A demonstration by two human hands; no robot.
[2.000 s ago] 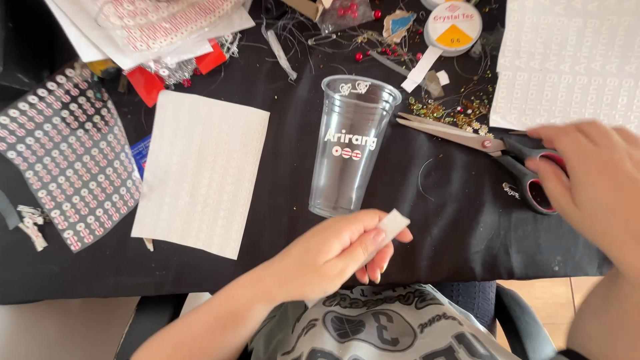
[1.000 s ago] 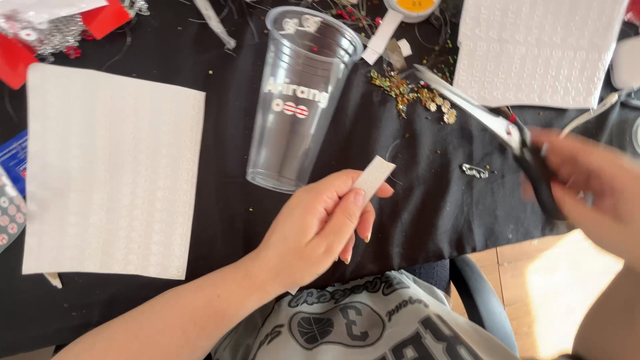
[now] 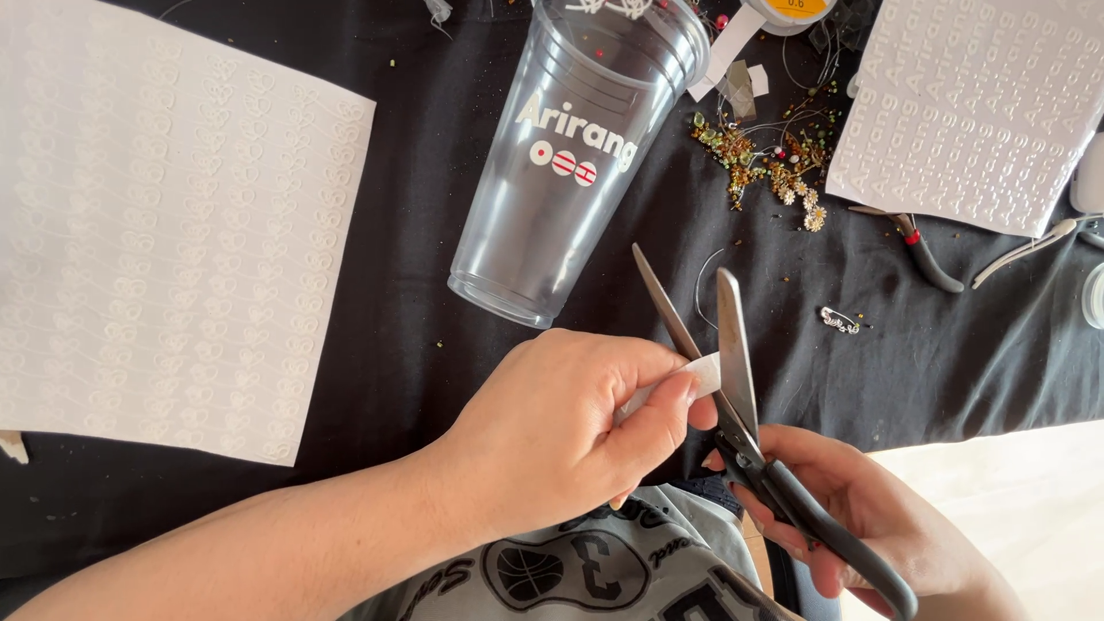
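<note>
My left hand pinches a small white strip between thumb and fingers. Black-handled scissors are in my right hand, their blades spread, with the strip's end between them. Above my left hand, a clear plastic cup with white lettering and small red and white round marks lies on the black cloth. A white sheet of raised stickers lies on the left. At the upper right is another white sheet with raised lettering.
Loose beads and thin clear thread lie right of the cup, below a thread spool. Dark-handled pliers lie partly beside the right sheet. A safety pin with a small charm rests on the black cloth.
The scissors lay on the cloth under my right hand, were lifted, and now have their blades spread around the strip held in my left hand. The view has moved closer.
</note>
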